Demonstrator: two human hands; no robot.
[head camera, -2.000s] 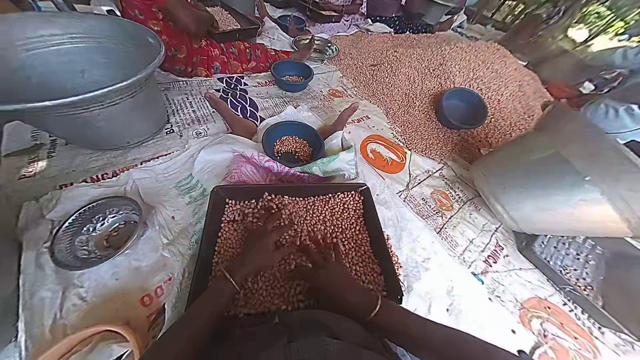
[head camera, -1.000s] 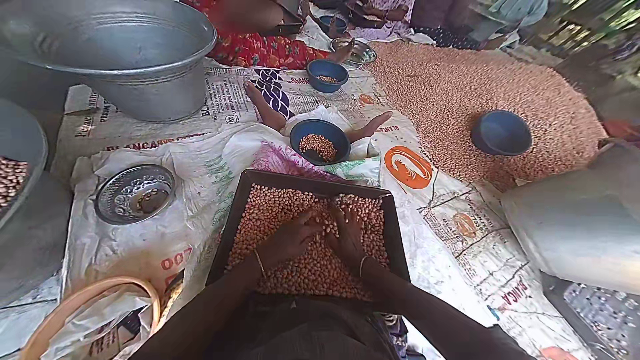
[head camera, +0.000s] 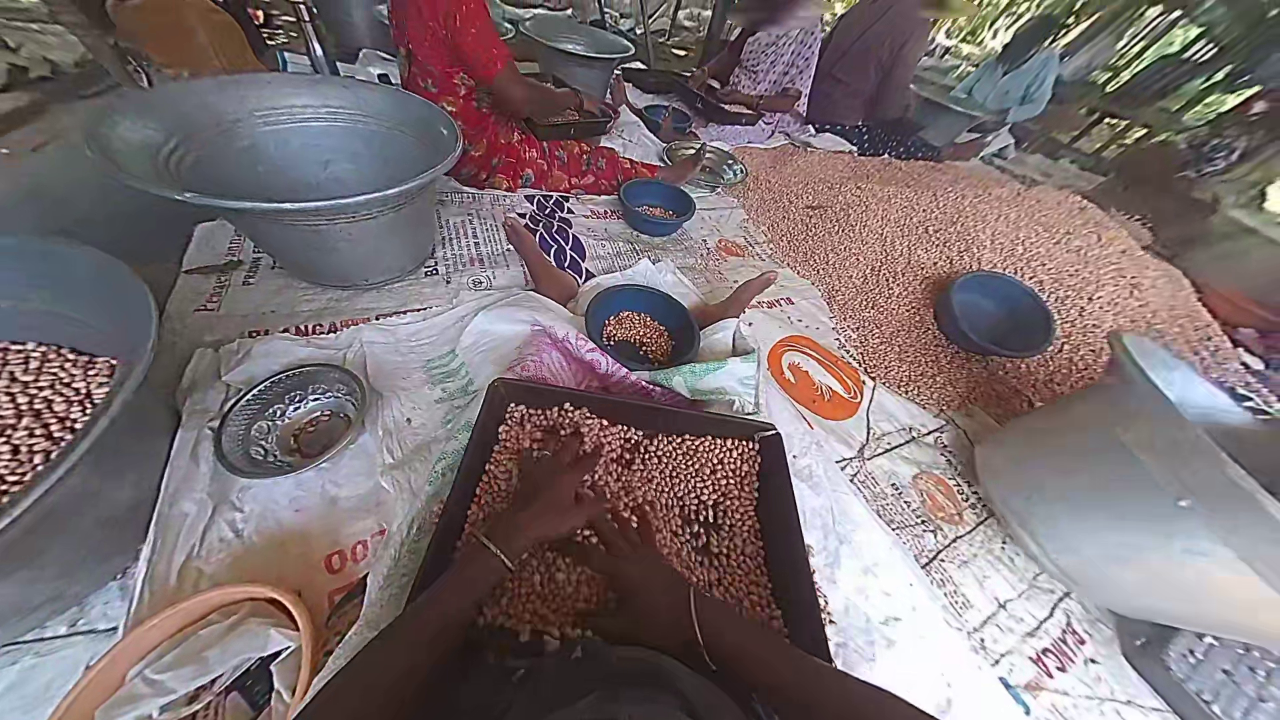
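Observation:
A dark rectangular tray (head camera: 797, 545) full of reddish shelled nuts (head camera: 700, 480), which look like peanuts, lies before me. My left hand (head camera: 550, 495) rests on the nuts left of the middle, fingers spread. Closer to my body, my right hand (head camera: 635, 575) lies palm down on them, its fingers apart and near my left hand. Neither hand is closed on anything that I can see. Just beyond the tray is a blue bowl (head camera: 643, 325) partly filled with nuts, between two bare feet. Both wrists carry a thin bangle.
Metal tubs stand at left (head camera: 300, 225) and right (head camera: 1120, 480); another tub (head camera: 135, 370) holds nuts. A patterned metal bowl (head camera: 290, 420) sits on printed sacks. Blue bowls (head camera: 657, 207) (head camera: 995, 314) lie farther off, one on a large nut heap (head camera: 900, 230). People sit behind, some with trays.
My hands were together near the tray's upper middle one second ago; now they are lower and spread over the nuts, the left one farther left. The view has shifted.

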